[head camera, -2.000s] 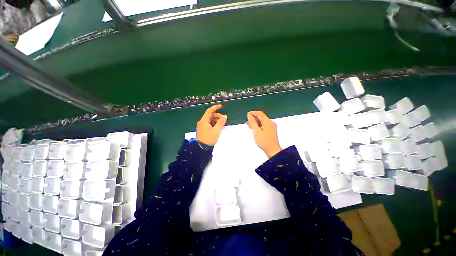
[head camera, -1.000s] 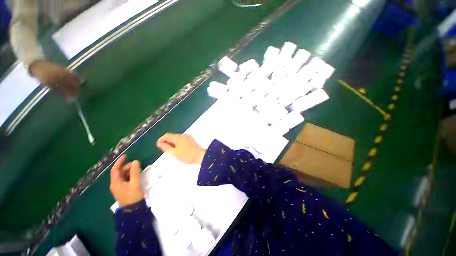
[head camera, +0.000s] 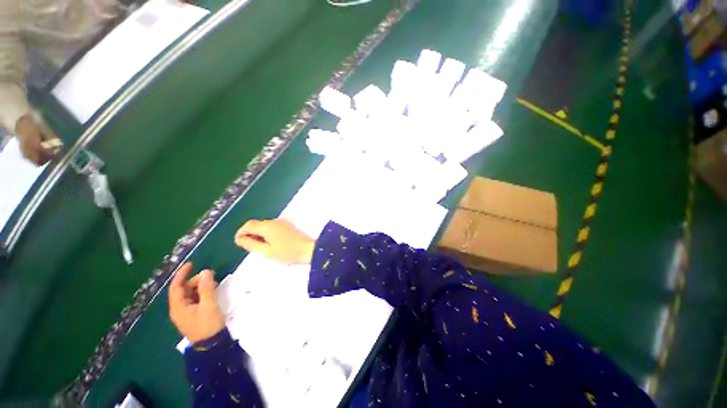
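Observation:
A bright white sheet (head camera: 295, 335) lies on the green bench, overexposed. A loose cluster of small white housings (head camera: 414, 119) covers its far end, some lying past its edge. A few more housings seem to stand near its close end, washed out by glare. My left hand (head camera: 196, 307) is over the sheet's left edge, thumb and fingers apart, with nothing visible in it. My right hand (head camera: 277, 241) is to its right over the sheet, fingers curled; whether they hold something small is hidden.
A closed cardboard carton (head camera: 506, 227) stands right of the bench on the green floor, near striped tape (head camera: 590, 215). Across the green conveyor, another person's hand (head camera: 36, 142) is near a white sheet (head camera: 119, 60). A pale part with a cord (head camera: 104, 191) lies on the conveyor.
The view has swung right, bringing the carton and floor into sight and taking the left stack mostly out. A pale corded part now lies near the other person's withdrawn hand. My hands changed little.

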